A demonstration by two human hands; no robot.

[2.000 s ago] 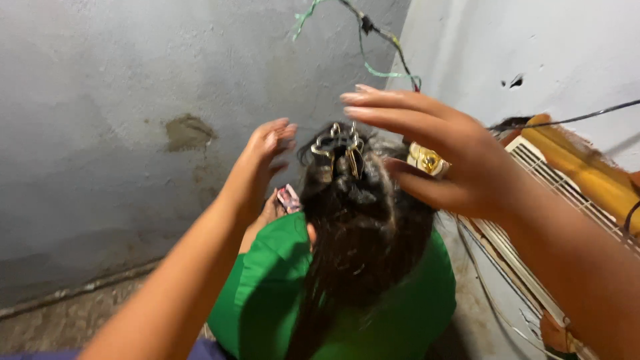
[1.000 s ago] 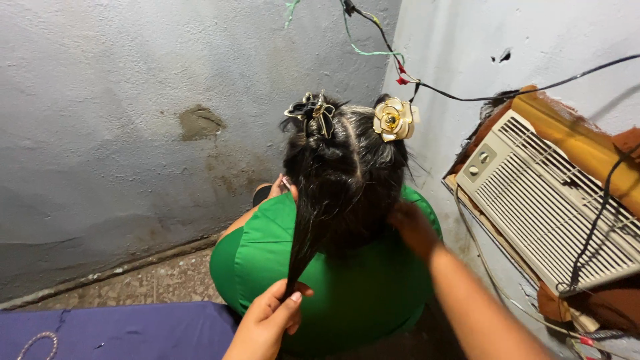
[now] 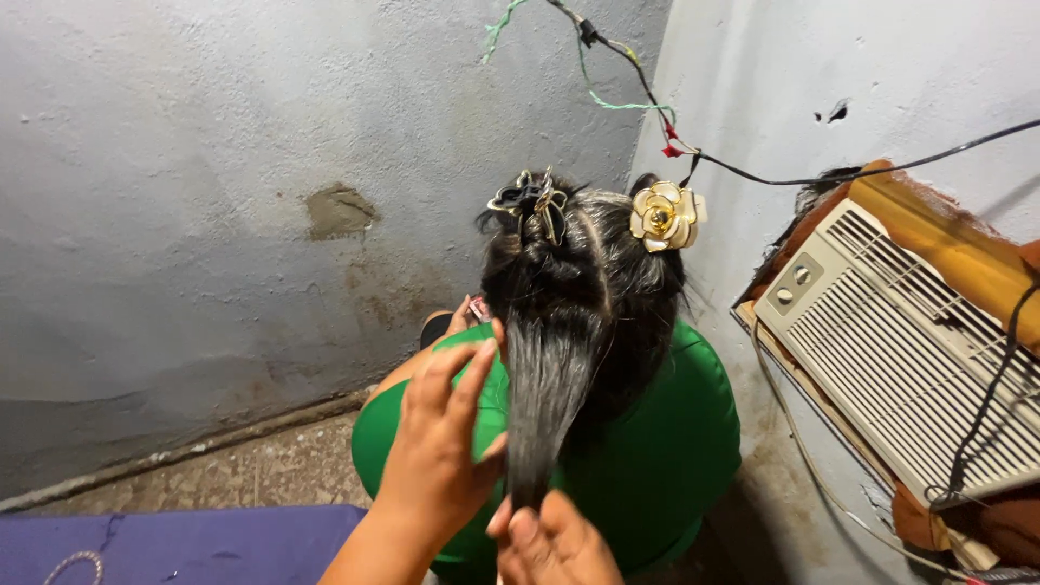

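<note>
A person in a green top (image 3: 650,479) sits facing away, with dark hair parted down the middle. A black butterfly-shaped hair clip with metallic edging (image 3: 532,203) holds hair at the upper left of the head. On the upper right sits a cream and gold flower hair clip (image 3: 665,216). My right hand (image 3: 552,540) grips the lower end of a smooth section of hair (image 3: 544,390) from the left side. Just left of that section, my left hand (image 3: 443,431) is raised with its fingers apart, holding nothing visible.
A window air conditioner (image 3: 902,349) is set in the right wall, with a cable (image 3: 812,455) below it. Thin wires (image 3: 642,73) hang above the head. A purple surface (image 3: 203,544) at lower left bears a ring-shaped cord or bracelet (image 3: 77,565). The seated person's hand holds a small object (image 3: 479,309).
One second ago my left hand held the strand's end; now my right hand holds it, having moved left from the right side of the hair. Both hands were raised beside the head two seconds ago.
</note>
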